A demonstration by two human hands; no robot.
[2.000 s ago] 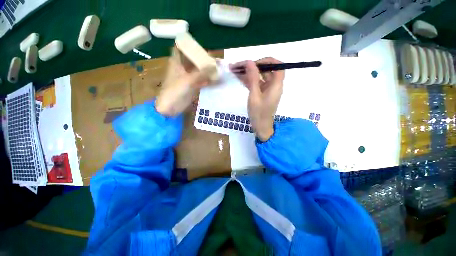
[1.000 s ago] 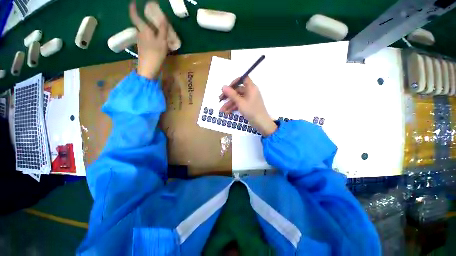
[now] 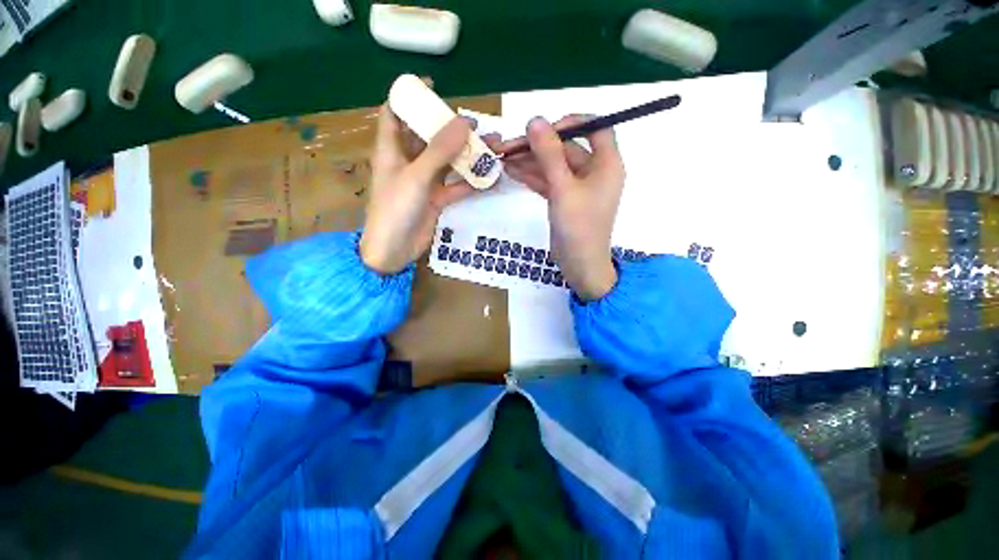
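Note:
My left hand [image 3: 405,197] holds a cream-white housing [image 3: 422,106] tilted above the work surface. A small dark label [image 3: 483,165] lies on the housing's lower right end. My right hand [image 3: 581,197] holds a slim black pen-like tool [image 3: 630,114], its tip at the label end of the housing. Whether the tip touches the label is too small to tell. A white label sheet [image 3: 482,266] with rows of small dark squares lies below both hands, partly covered by my right hand and sleeve.
More housings [image 3: 414,28] lie on the green belt [image 3: 526,66] behind. A grey metal arm [image 3: 865,49] reaches in at upper right. A row of housings [image 3: 948,142] stands at far right. Spare label sheets [image 3: 44,284] lie at far left. Brown cardboard [image 3: 274,241] lies under my left arm.
My left hand has come back from the belt with a housing. My right hand has risen from the label sheet to it with the tool. The belt housings have shifted left.

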